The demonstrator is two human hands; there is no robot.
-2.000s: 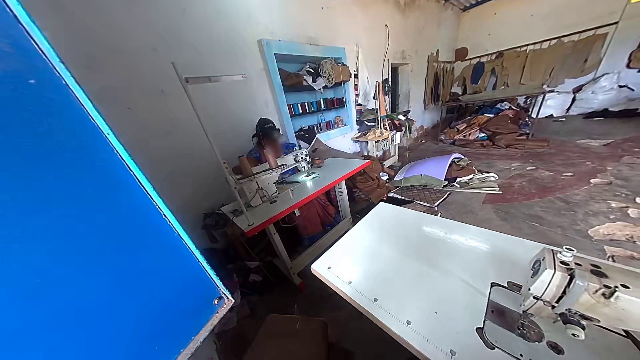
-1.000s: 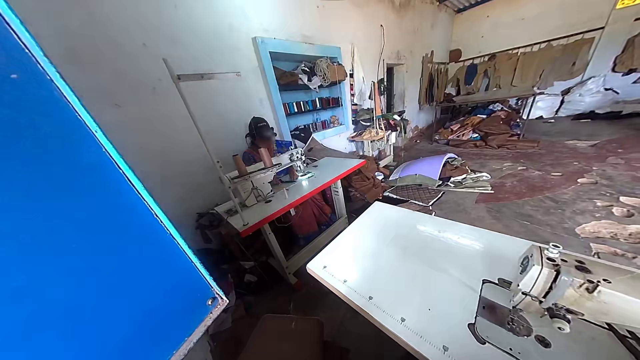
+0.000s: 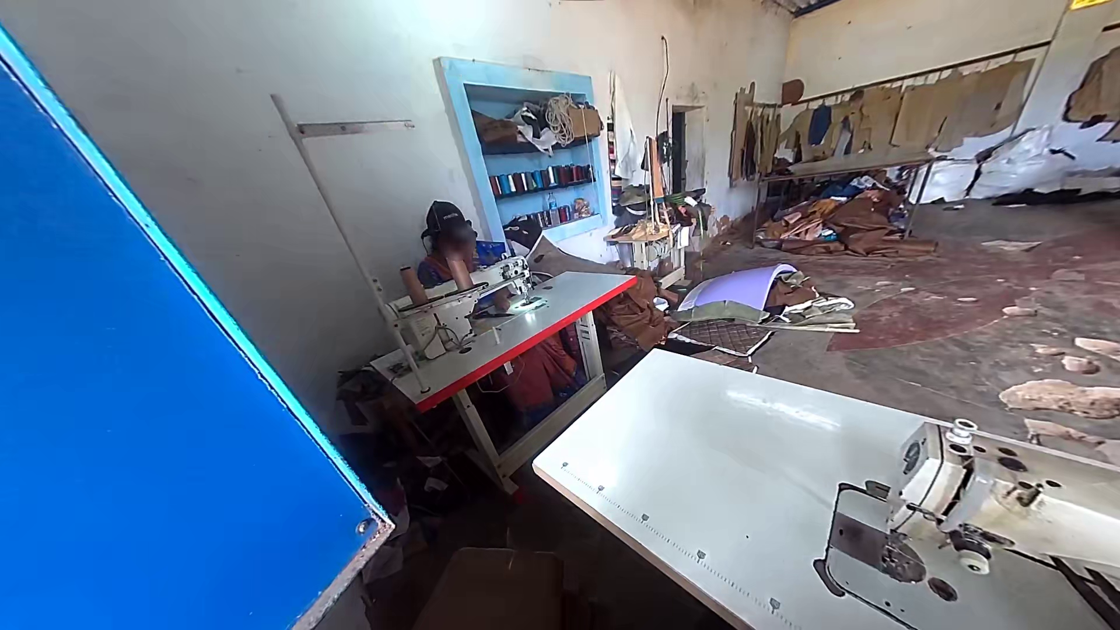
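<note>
Neither my left hand nor my right hand shows in the head view, so what they hold cannot be seen. Nearest to me at the right is a white sewing table (image 3: 700, 455) with a scale marked along its edge. An industrial sewing machine (image 3: 971, 499) is mounted on its right part. A dark stool or seat (image 3: 494, 588) is partly visible below, in shadow. Beyond stands a second sewing table with a red edge (image 3: 525, 347), bearing a sewing machine (image 3: 464, 306) with its lamp lit and thread cones beside it. A person in a dark cap (image 3: 446, 245) sits behind it.
A blue panel (image 3: 157, 394) fills the left side. A light-blue wall shelf (image 3: 459, 131) holds thread spools and cloth. Cloth pieces (image 3: 744, 293) lie on the floor, with a larger fabric heap (image 3: 849, 219) under a far table. Garment pieces (image 3: 927, 109) hang from a rail.
</note>
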